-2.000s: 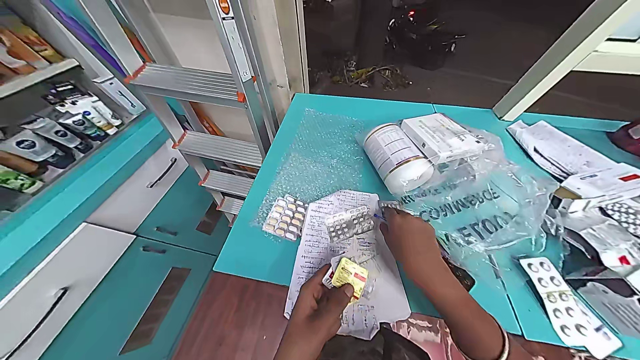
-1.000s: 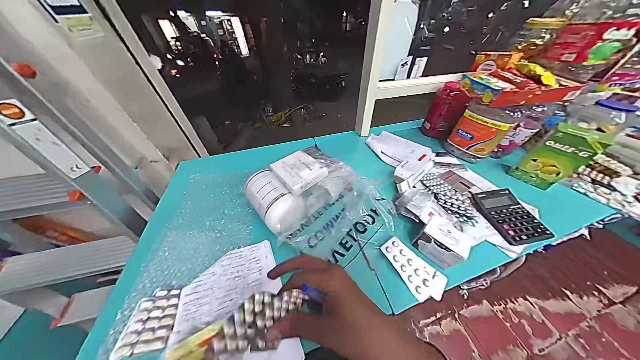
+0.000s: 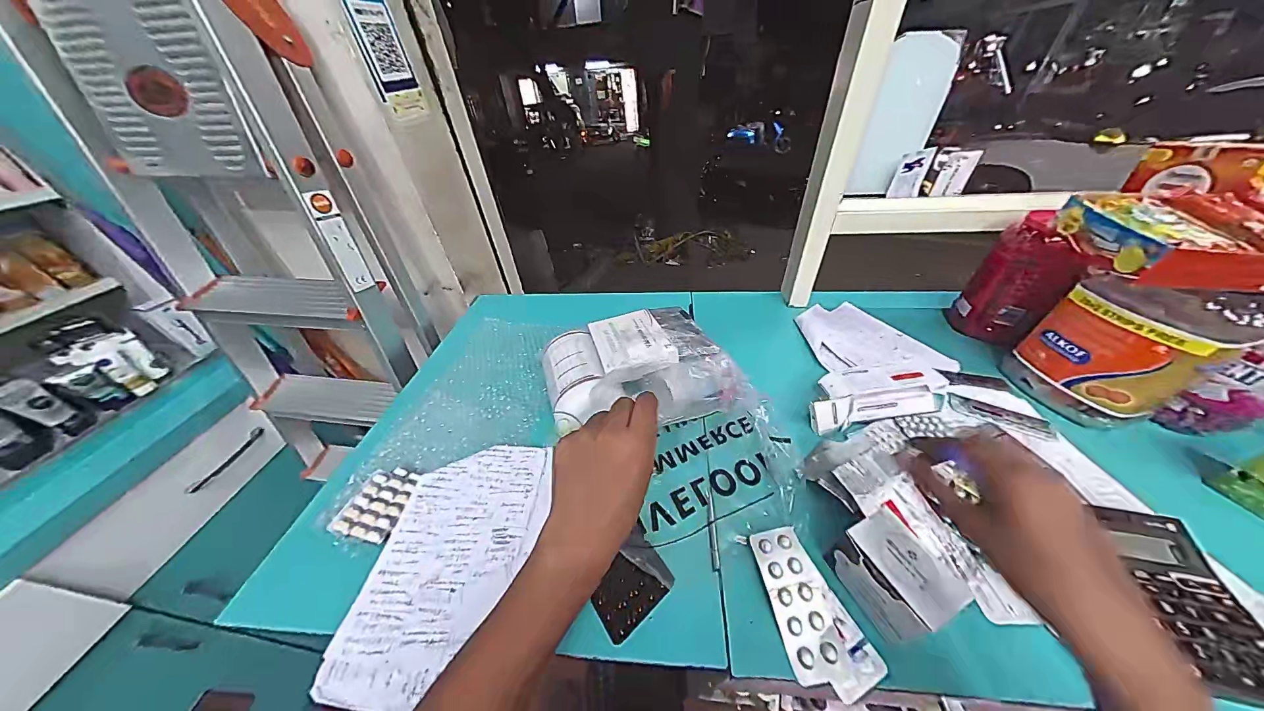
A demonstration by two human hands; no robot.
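Note:
My left hand [image 3: 607, 459] is at the near edge of a clear plastic bag [image 3: 736, 434] with black print, beside a white plastic bottle [image 3: 573, 370] and a white box [image 3: 632, 341]; something small and yellowish shows at its fingertips. My right hand [image 3: 987, 494], blurred, is over a pile of blister packs and cartons, with a blue-tipped thing by its fingers; its grip is unclear. Handwritten paper [image 3: 449, 553] lies left of my left forearm, beside a tablet blister pack [image 3: 375, 506]. A silver blister pack [image 3: 800, 602] and a dark one [image 3: 632, 588] lie nearer me.
A calculator [image 3: 1170, 583] is at the right, below a lidded plastic jar [image 3: 1106, 346] and a red jar [image 3: 1022, 276]. Bubble wrap [image 3: 464, 395] covers the counter's left part. An aluminium stepladder [image 3: 306, 395] stands left of the teal counter [image 3: 306, 592].
The right hand, which held blister packs over the paper, has moved right to the pile. The left hand now shows by the plastic bag; it held a yellow pack over the paper earlier.

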